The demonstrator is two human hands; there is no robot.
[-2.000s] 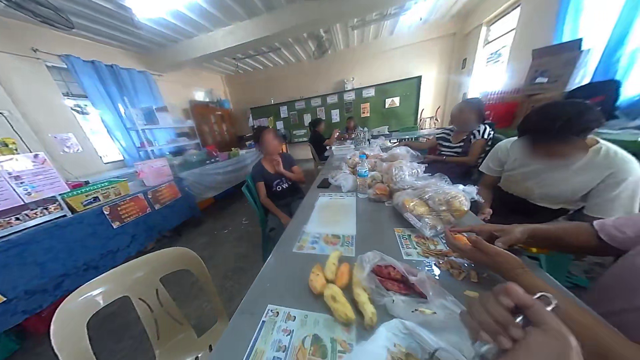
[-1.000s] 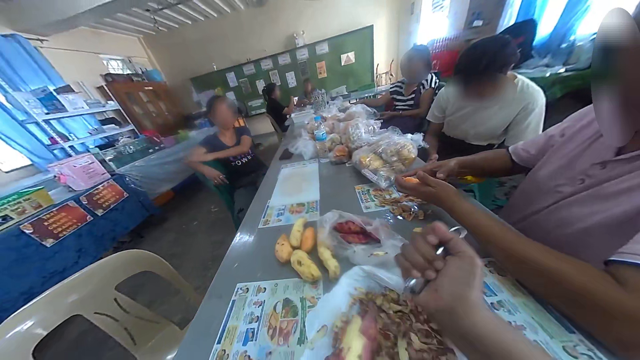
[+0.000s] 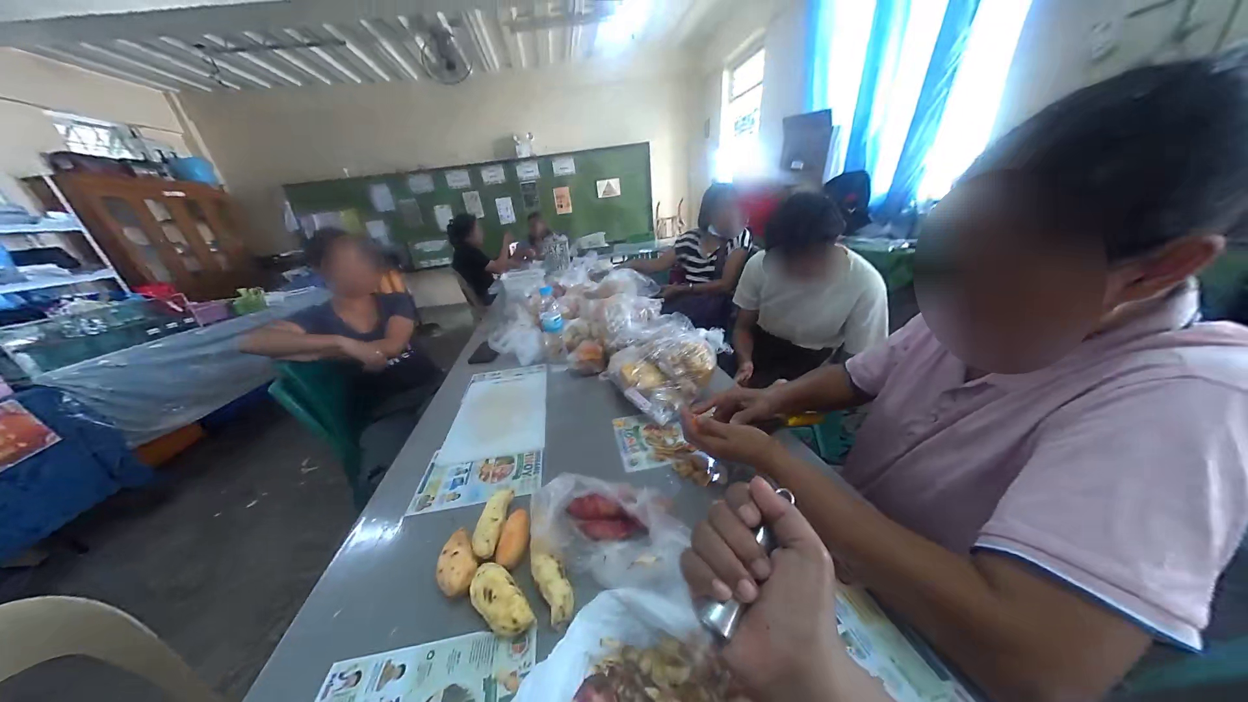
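Note:
My right hand [image 3: 770,585] is raised over the near part of the table, its fingers closed around the metal handle of a tool [image 3: 726,614], perhaps a peeler. Below and left of it, a white plastic bag [image 3: 575,639] lies wide with brown and reddish peelings [image 3: 663,673] inside. Several peeled sweet potatoes, yellow [image 3: 500,598] and orange [image 3: 513,538], rest on the grey table just beyond. Beside them a clear plastic bag [image 3: 570,497] holds red-skinned sweet potatoes [image 3: 604,517]. My left hand is out of view.
At my right a person in a pink shirt [image 3: 1102,448] holds an orange piece over the table. Filled plastic bags [image 3: 663,375] and a water bottle [image 3: 551,322] stand farther along the grey table [image 3: 390,575]. A white chopping board [image 3: 495,414] and printed mats lie there; a beige chair [image 3: 68,624] is at left.
The view has swung about. The seated person across the table, whose hand was near the face two seconds ago, now has folded arms. My right hand still grips the metal tool.

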